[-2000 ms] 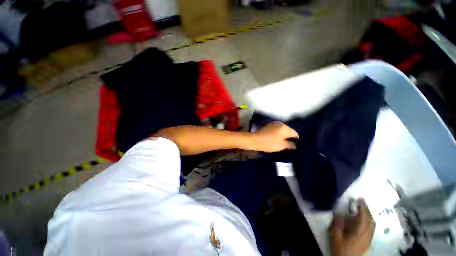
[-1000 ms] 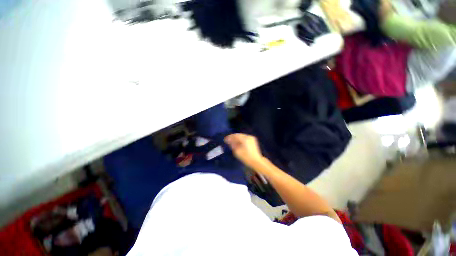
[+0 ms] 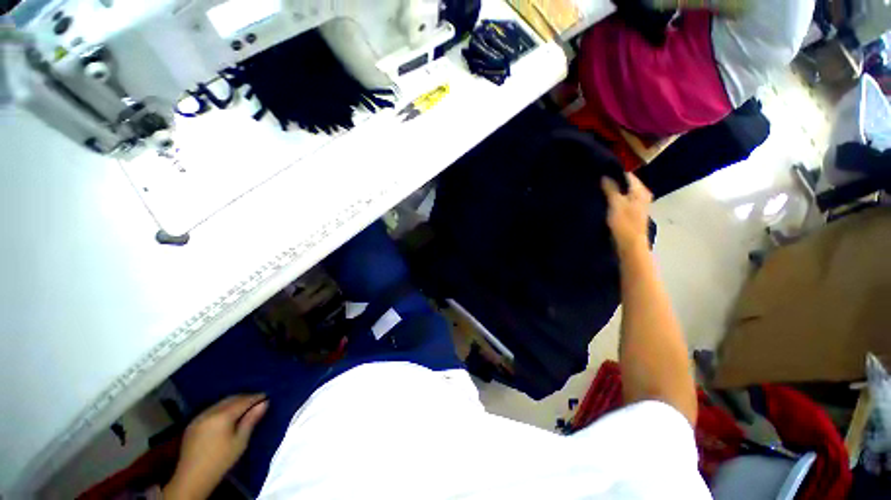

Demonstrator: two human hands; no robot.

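Note:
A large dark cloth pile (image 3: 532,229) hangs below the white table's front edge at the right. My right hand (image 3: 630,210) is at the pile's upper right edge, thumb and fingers closed on the cloth. My left hand (image 3: 220,435) is low at the left, beside the navy cloth over my lap (image 3: 322,366), fingers bent; whether it holds anything cannot be told. Small white labels (image 3: 387,323) show on my lap.
The white sewing machine (image 3: 225,34) stands on the table (image 3: 107,264). A black strip bundle (image 3: 313,88), scissors (image 3: 203,98), a yellow cutter (image 3: 427,101) and a dark tied bundle (image 3: 495,51) lie there. Magenta cloth (image 3: 655,73) and a cardboard box (image 3: 816,303) are at right.
The view has swung from the left-side red basket to the table's right. My right hand has moved from near my lap out to the dark pile and closed on it. My left hand has come back into view.

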